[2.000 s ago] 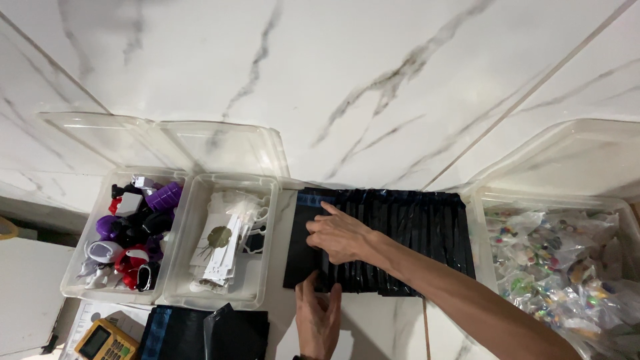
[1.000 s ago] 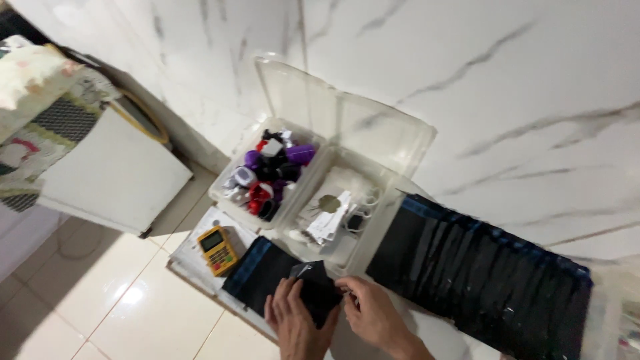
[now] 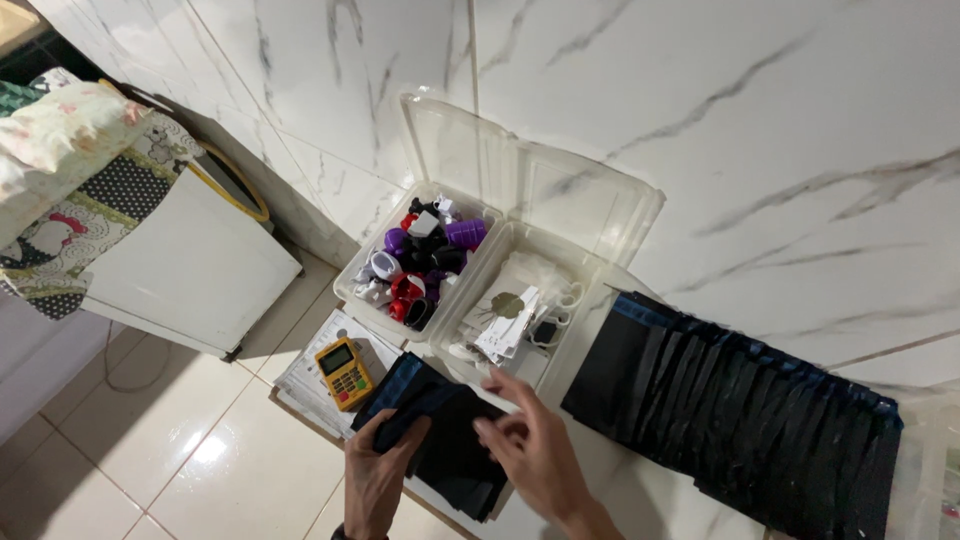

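Observation:
My left hand (image 3: 384,457) pinches the near left edge of a black plastic mailing bag (image 3: 450,420), which lies over other black bags (image 3: 401,375) at the bottom middle. Just right of it, my right hand (image 3: 529,450) is raised with its thumb and forefinger apart, near the bag's right edge; nothing shows between the fingers. A long row of overlapping black bags with blue strips (image 3: 742,405) lies to the right. Behind my hands, an uncovered clear plastic box (image 3: 517,232) holds white cards and small bags.
A clear box (image 3: 349,289) of purple, red, black and white plastic parts stands further left. A yellow card reader (image 3: 345,373) rests on printed papers (image 3: 300,375). At the far left stands a white appliance (image 3: 195,262) under patterned cloths. A marble-patterned wall (image 3: 712,112) rises behind.
The view has swung left since two seconds ago. Both hands have left the long row of bags for the smaller pile near the card reader. My right hand has come away from the bag there.

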